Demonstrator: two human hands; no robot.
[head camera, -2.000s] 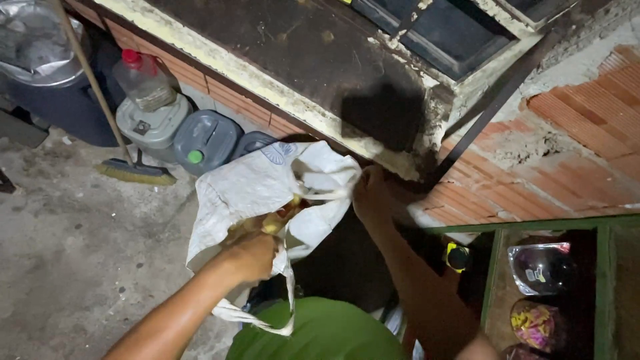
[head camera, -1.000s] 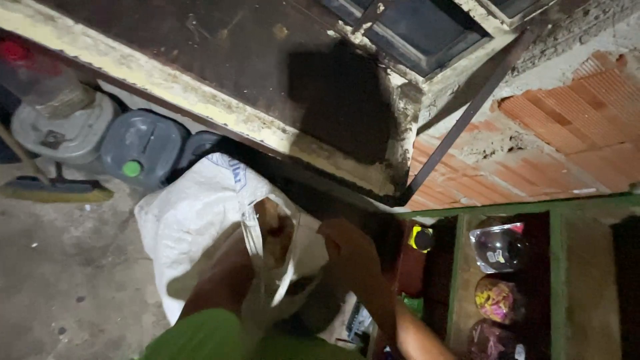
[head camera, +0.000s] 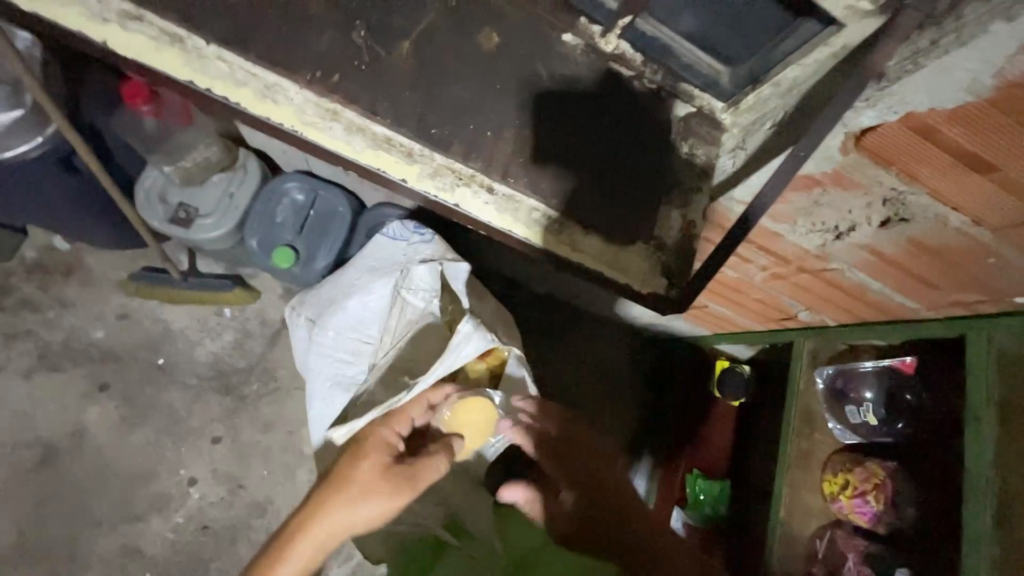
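Observation:
Between the fingers and thumb of my left hand (head camera: 400,452) is a small round yellowish item in clear plastic wrap (head camera: 470,424). My right hand (head camera: 552,460) is at the item's right side in shadow, fingers apart; whether it touches the wrap is hard to tell. Just beyond both hands stands a white woven plastic sack (head camera: 376,320), its mouth partly open. Other yellowish things (head camera: 484,368) show inside it, too dim to name.
A broom (head camera: 192,284), a grey jug with a green cap (head camera: 302,228), and a red-capped bottle (head camera: 172,128) stand at the left. A dark ledge (head camera: 448,104) runs above the sack. Green shelving (head camera: 788,448) with packaged goods is at the right, below a brick wall (head camera: 944,176).
My left hand, earlier inside the sack's mouth, is now out in front of it with the wrapped item. My right hand has left the sack's edge and come beside the item.

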